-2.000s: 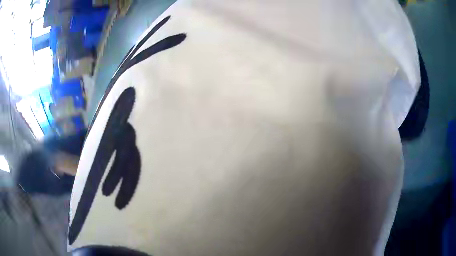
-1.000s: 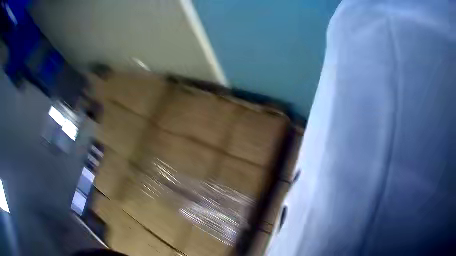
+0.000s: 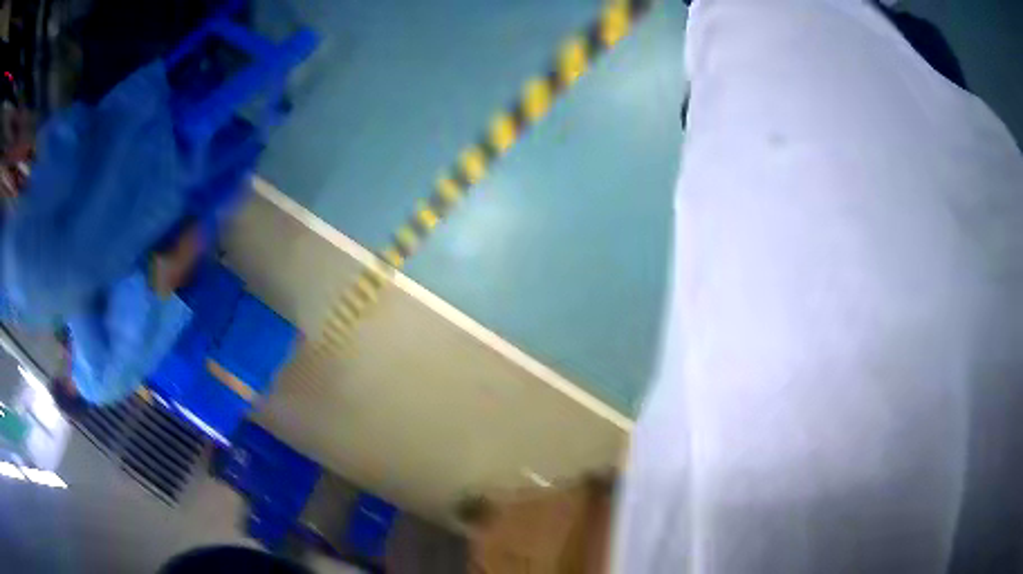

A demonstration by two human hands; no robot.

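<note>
A white garment (image 3: 819,292) fills the right side of the head view, with soft folds running along it. Neither of my hands shows in the picture, and no held item is visible. Nearest beside the garment, at the bottom, a brown carton (image 3: 538,529) is partly cut off by the frame edge and blurred.
Yellow-black floor tape (image 3: 471,168) crosses the blue-green floor (image 3: 538,247) and beige floor (image 3: 471,387). At left are a person in light blue clothing (image 3: 95,207), a blue metal frame (image 3: 252,67) and blue totes (image 3: 264,348). A dark rounded shape (image 3: 230,561) shows at the bottom edge.
The large stack of wrapped cartons has slid down mostly out of view. The floor tape, the person in light blue and the blue frame have come into view. The garment still fills the right side.
</note>
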